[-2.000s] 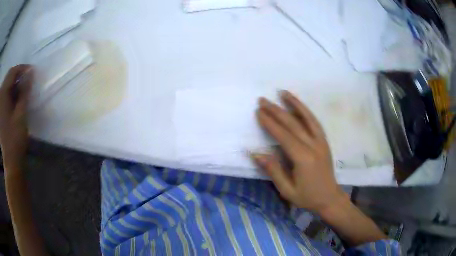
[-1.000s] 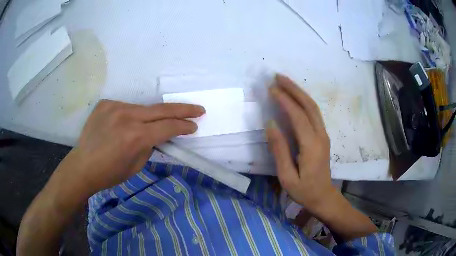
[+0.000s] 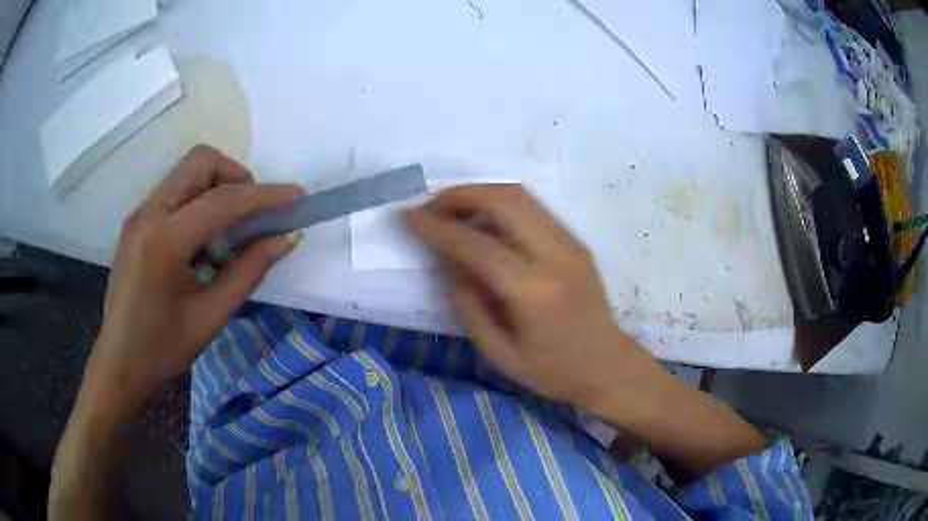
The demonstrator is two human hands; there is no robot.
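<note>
My left hand [image 3: 204,229] grips one end of a narrow grey metal strip [image 3: 346,199] between thumb and fingers. The strip's free end points right, over the upper edge of a white placket piece [image 3: 382,244]. The piece lies flat on the table in front of me. My right hand [image 3: 519,285] is over the right part of the piece, its fingertips bent together and blurred near the strip's free end. Whether it pinches anything is hidden.
A steam iron [image 3: 850,234] rests on a dark pad at the right, beside a yellow-orange block [image 3: 893,193]. Stacks of unfolded pieces [image 3: 107,122] lie at upper left. Larger white sheets [image 3: 738,71] and a tangled trimmings heap [image 3: 875,81] are at upper right.
My left hand has lifted off the cloth and swung the strip from the table's front edge to above the piece. My right hand has moved left over the piece.
</note>
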